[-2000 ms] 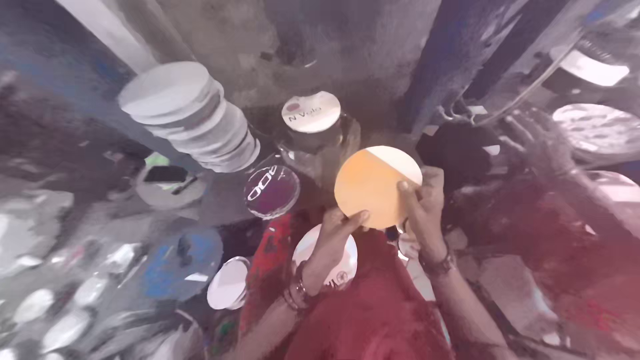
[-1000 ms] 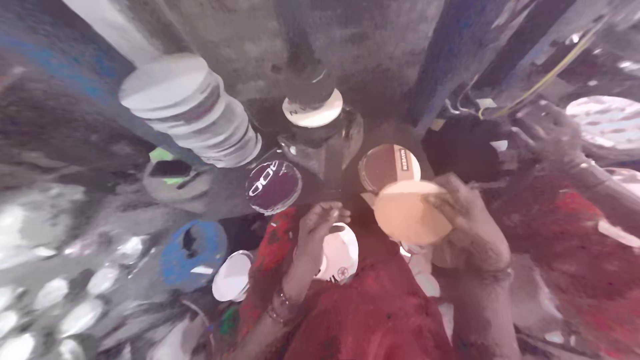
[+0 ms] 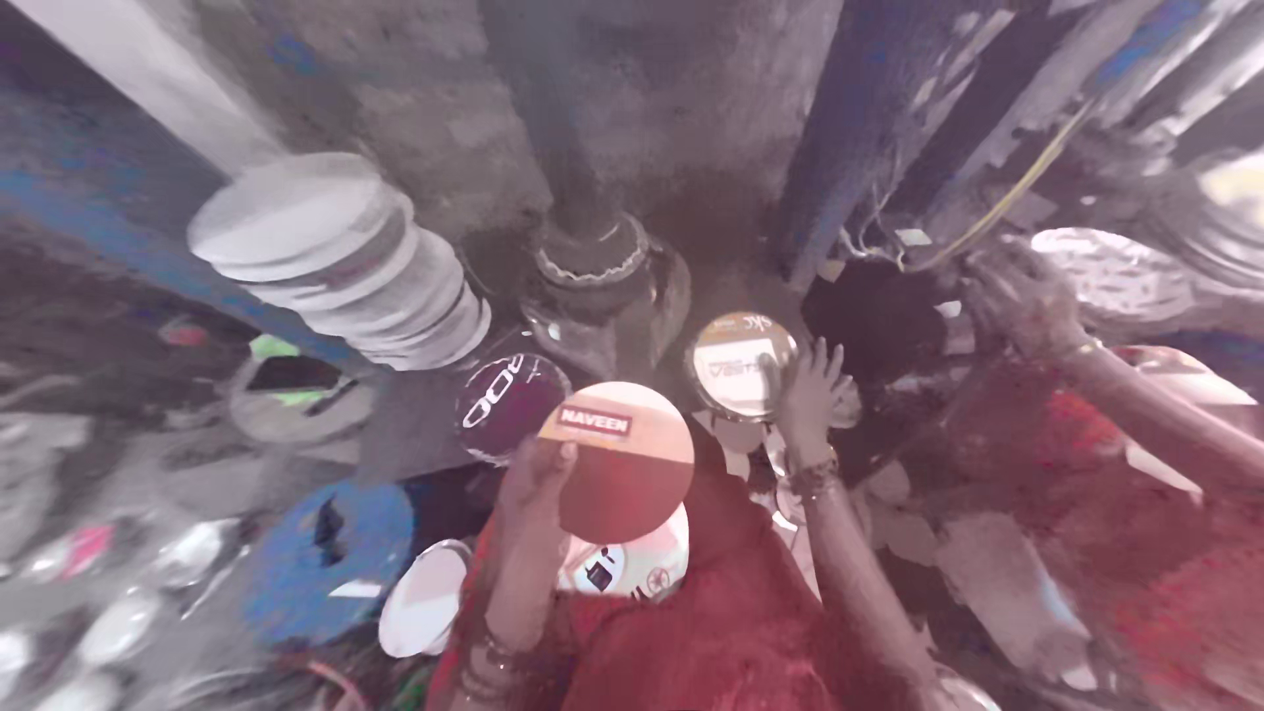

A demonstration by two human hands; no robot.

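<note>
My left hand holds a round printed disc, orange above and brown below, by its left edge, thumb on top. My right hand, fingers spread, is at the right edge of another round printed disc with a pale middle; whether it grips that disc I cannot tell. A purple disc with white lettering lies left of the held disc. Under the held disc, a white printed disc is partly hidden in my lap. Behind them is the round base of a machine press.
A tall leaning stack of pale discs stands at the left. A blue round object and a white disc are at lower left. At the right, a co-worker's hand is near a patterned disc and a yellow cable.
The orange disc was in my right hand one second ago; a disc with orange is now in my left. My right hand has moved up to the disc at the right. The white disc on the press no longer shows.
</note>
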